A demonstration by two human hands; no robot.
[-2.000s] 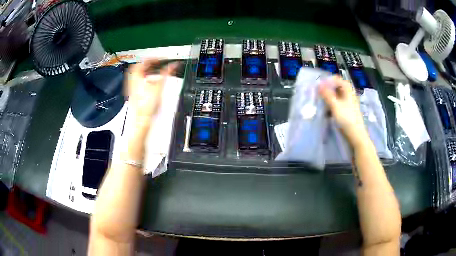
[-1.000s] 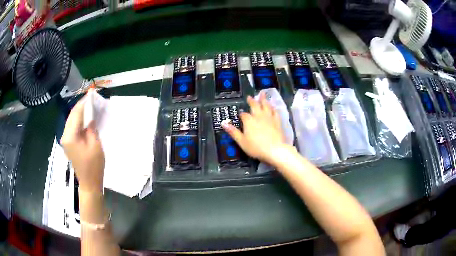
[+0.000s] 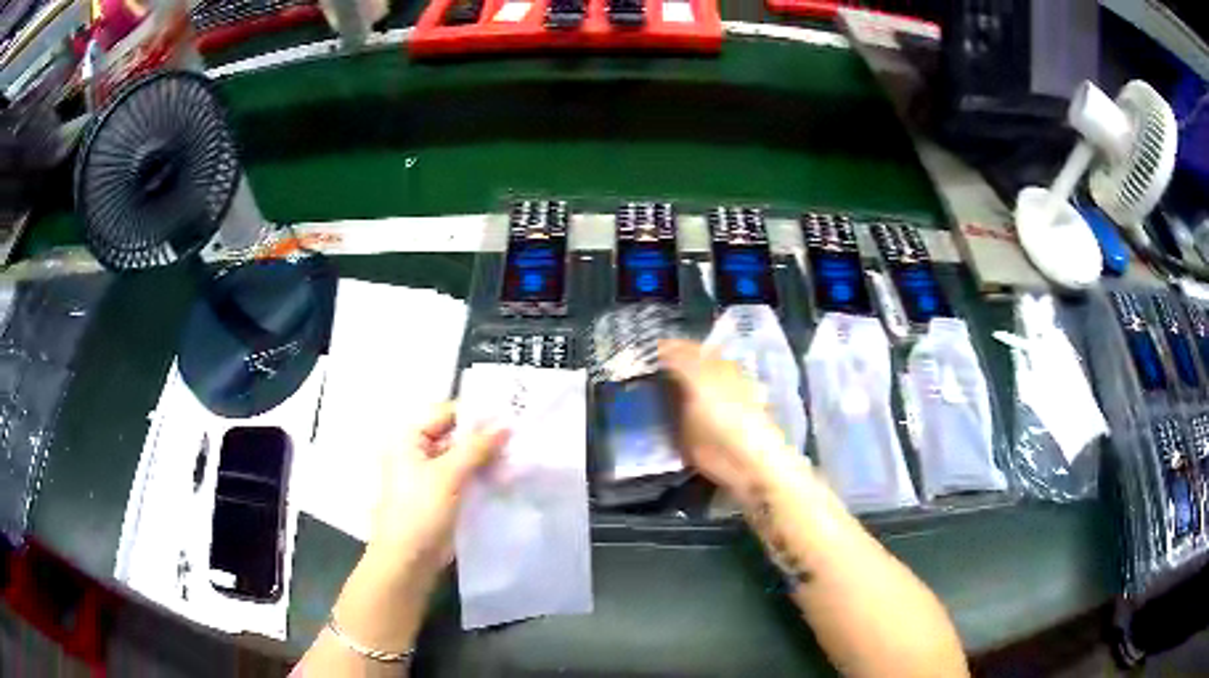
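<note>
My left hand [image 3: 444,464] holds an empty white bag [image 3: 525,503] by its left side, over the lower-left pocket of the clear tray [image 3: 849,519]. My right hand [image 3: 723,411] is at the right edge of a keypad phone [image 3: 639,404], blurred, with its fingers on the phone. The phone lies at or just above its pocket; which cannot be told. Several black keypad phones [image 3: 646,265] lie in the upper row. Three bagged phones [image 3: 855,411] lie in the lower row at the right.
A stack of empty bags [image 3: 385,384] lies left of the tray. A personal smartphone [image 3: 249,510] and a black fan [image 3: 159,172] are further left. White gloves [image 3: 1057,378], another phone tray [image 3: 1173,437] and a white fan [image 3: 1061,239] are at the right. A red tray [image 3: 564,37] is across the bench.
My left hand has brought a bag from the stack to the tray's front left. My right hand has gripped the second lower phone, now blurred. The view has shifted, showing the red tray.
</note>
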